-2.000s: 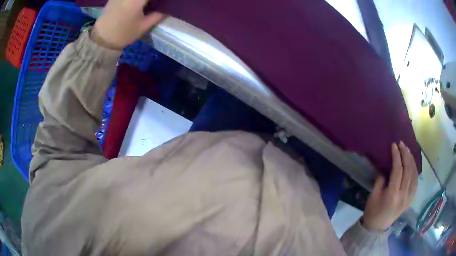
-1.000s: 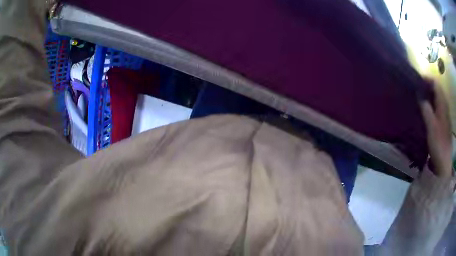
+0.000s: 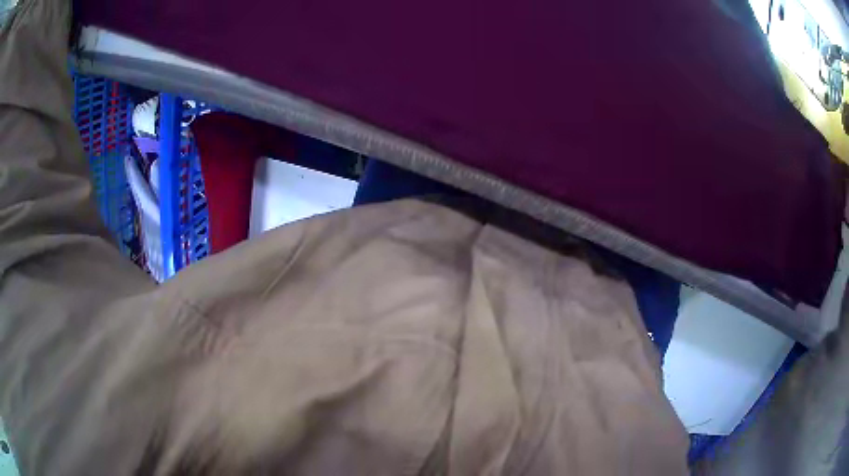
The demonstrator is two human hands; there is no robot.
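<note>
A large dark maroon garment panel (image 3: 559,112) lies flat over the sewing table, its near edge running just behind the table's measuring-tape front edge (image 3: 410,153). My left hand is out of the picture; only its tan sleeve shows at the upper left. My right hand is not visible either; its blurred sleeve shows at the lower right edge. The lit needle area of the sewing machine (image 3: 831,74) shows at the upper right, beyond the cloth.
A blue plastic basket (image 3: 168,186) with white and purple items stands below the table at left. Red cloth (image 3: 223,177) hangs beside it. White flat surfaces (image 3: 303,197) show below the table at left and at right (image 3: 726,358).
The maroon panel is spread wider over the table and covers more of it. Both hands have moved outward, out of the picture. The view has shifted slightly.
</note>
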